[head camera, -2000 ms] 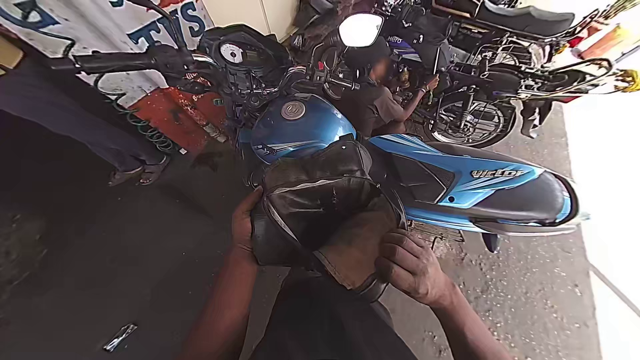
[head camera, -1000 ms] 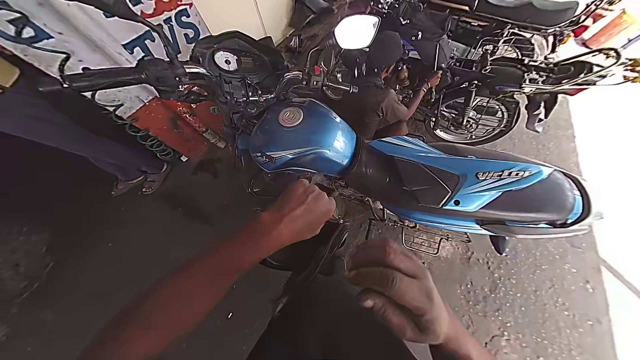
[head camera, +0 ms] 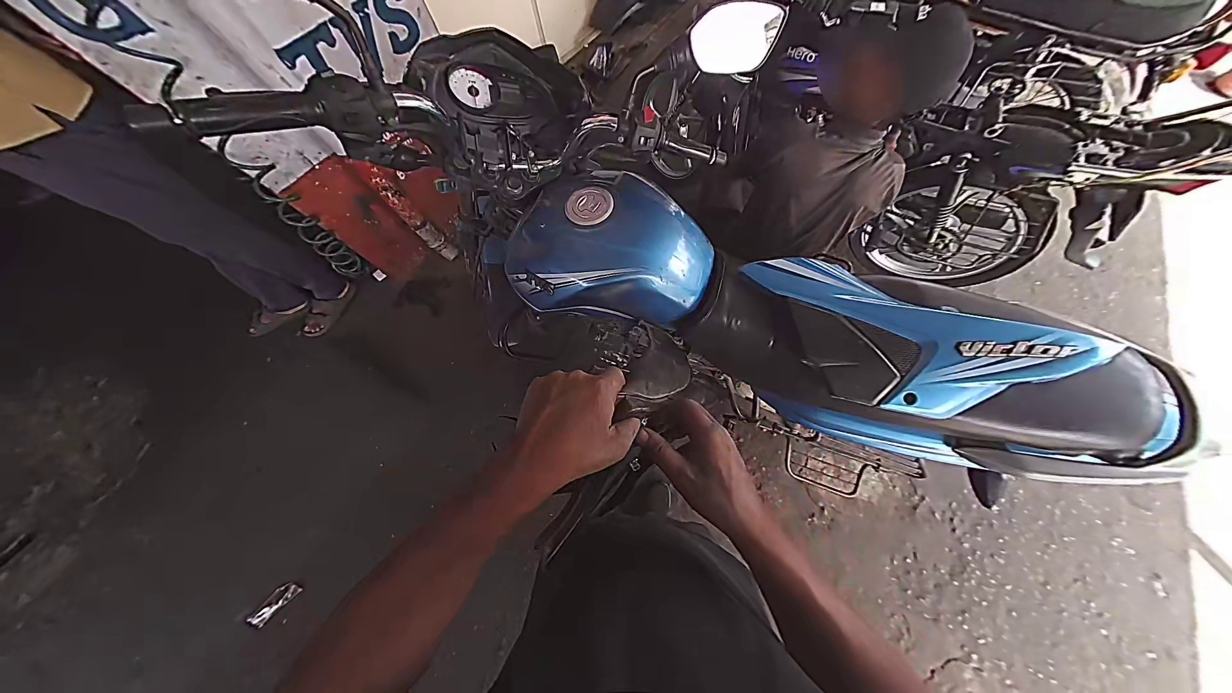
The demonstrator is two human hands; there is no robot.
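Both my hands are close together beside the engine of a blue motorcycle, below its fuel tank (head camera: 616,252). My left hand (head camera: 575,423) has its fingers curled over a dark bag-like item (head camera: 602,486) that hangs toward my legs. My right hand (head camera: 701,457) meets it from the right, thumb and fingertips near my left thumb, at what looks like the item's upper edge. What exactly the fingertips pinch is too small to tell. The motorcycle's black seat (head camera: 1049,371) extends to the right, and its handlebar (head camera: 385,114) is at the upper left.
A person (head camera: 828,183) in a dark shirt is low behind the motorcycle, near another motorcycle's wheel (head camera: 948,226). Someone else's legs and sandals (head camera: 327,310) are at the left, by a coiled green hose (head camera: 327,241). A small shiny wrapper (head camera: 274,604) lies on the dark ground.
Two seconds ago both hands held a black leather bag up in front of the tank; it is now lower and mostly hidden. My hands have since come together. The person behind has raised their head.
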